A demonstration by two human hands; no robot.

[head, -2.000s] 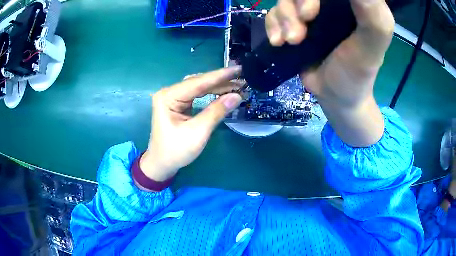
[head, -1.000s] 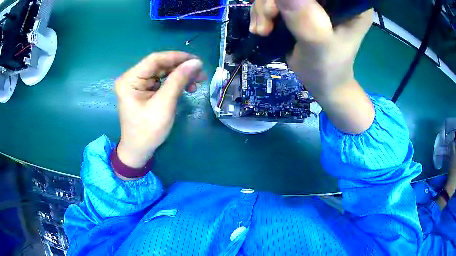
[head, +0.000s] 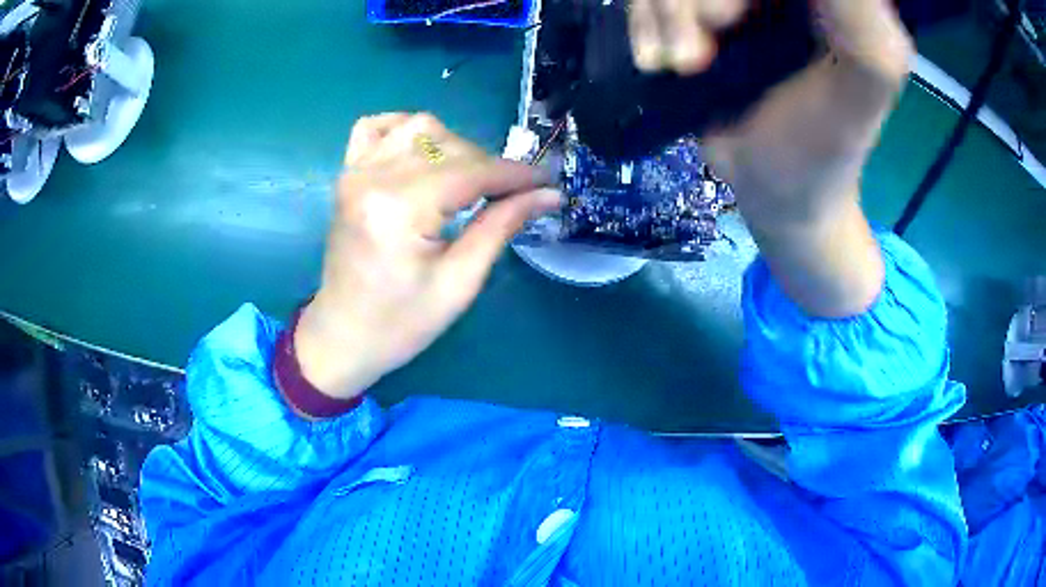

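The blue circuit board [head: 642,201] lies in the open device body, on a round white base [head: 579,264]. My right hand [head: 803,149] is closed around the thick black electric screwdriver [head: 688,86], held over the board's upper part; its tip is hidden. My left hand [head: 419,229] is at the board's left edge, thumb and forefinger close together and pointing at the board. Whether a screw is between these fingertips cannot be told. Thin wires show just above them.
A blue parts bin [head: 453,12] is cut off at the top edge. White and black units [head: 69,75] stand at the left. A black cord [head: 958,132] runs down at the right. Board trays [head: 126,413] are below the bench edge at left. Another person's blue sleeve [head: 1004,470] shows lower right.
My left hand has moved right, from beside the unit to the board's left edge. The screwdriver in my right hand has come lower over the board. The view has shifted slightly.
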